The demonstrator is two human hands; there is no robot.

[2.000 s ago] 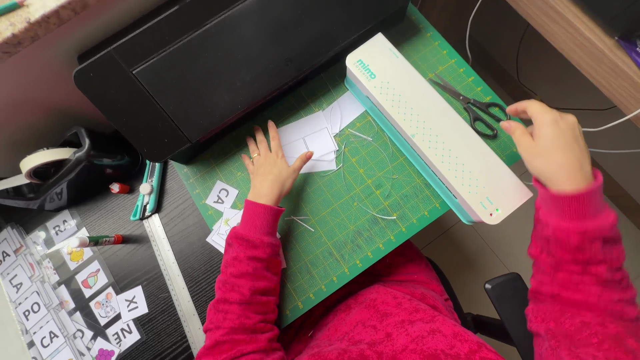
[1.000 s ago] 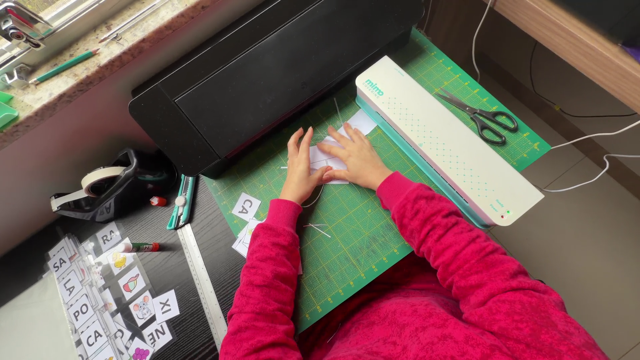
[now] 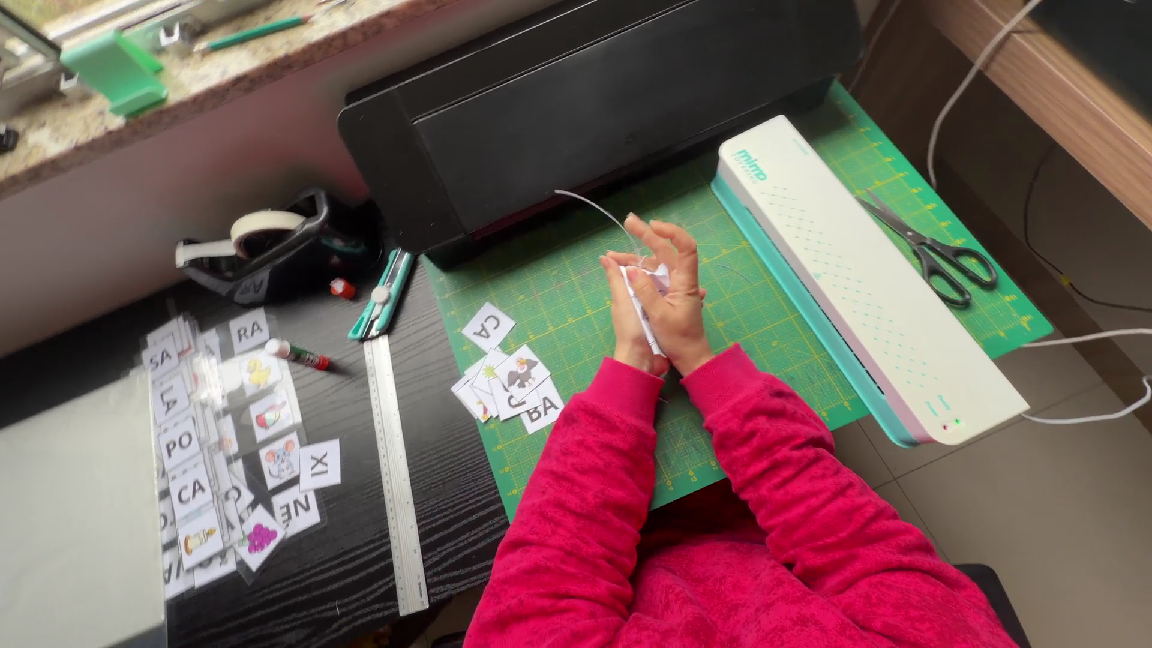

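My left hand (image 3: 634, 315) and my right hand (image 3: 673, 301) are pressed together above the green cutting mat (image 3: 576, 279), with crumpled white paper scraps (image 3: 650, 306) squeezed between them. A thin paper strip (image 3: 589, 203) sticks out past my fingertips and curves up to the left. To the left of my hands, small picture and syllable cards (image 3: 525, 373) lie in a loose pile on the mat. A white and teal laminator (image 3: 864, 288) stands to the right, with black-handled scissors (image 3: 936, 252) beyond it.
A black printer (image 3: 612, 108) stands behind the mat. On the dark table lie a steel ruler (image 3: 394, 477), a teal box cutter (image 3: 382, 295), a glue stick (image 3: 297, 354), its red cap (image 3: 342, 288), a tape dispenser (image 3: 306, 252) and laminated cards (image 3: 191, 486). White cables hang at the right.
My right hand has left the scissors area and joined my left. The paper pieces and strips that lay on the mat are now gathered up between my palms. The view has shifted.
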